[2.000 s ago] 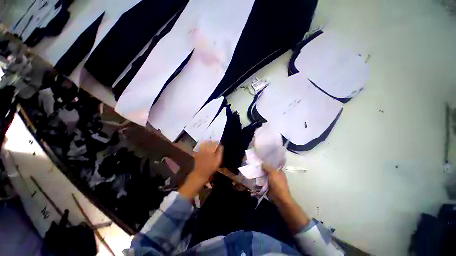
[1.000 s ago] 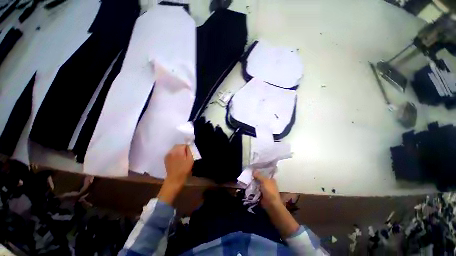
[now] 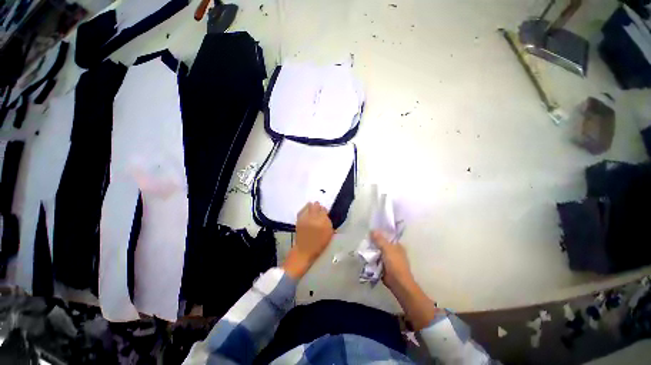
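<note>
Two rounded dark fabric stacks lie one beyond the other, with white paper pieces on the upper stack (image 3: 314, 100) and the lower stack (image 3: 300, 178). My left hand (image 3: 312, 232) has its fingers closed at the near edge of the lower paper marker piece; the fingertips are partly hidden. Dark fabric shows along that stack's right side. My right hand (image 3: 391, 256) is shut on crumpled paper pieces (image 3: 371, 258), held over the table's near edge, right of the stacks.
Long dark panels, some under white paper (image 3: 150, 107), lie left. A ragged dark stack (image 3: 235, 264) lies near my left forearm. A metal base plate (image 3: 560, 46), yellowish strip (image 3: 532, 78), brown box (image 3: 594, 125) and dark stacks (image 3: 621, 214) are right. Scraps (image 3: 571, 328) line the floor.
The view has turned and shifted right along the table. My left hand has moved from the ragged stack to the lower rounded stack and no longer shows the small white piece. My right hand still holds crumpled paper.
</note>
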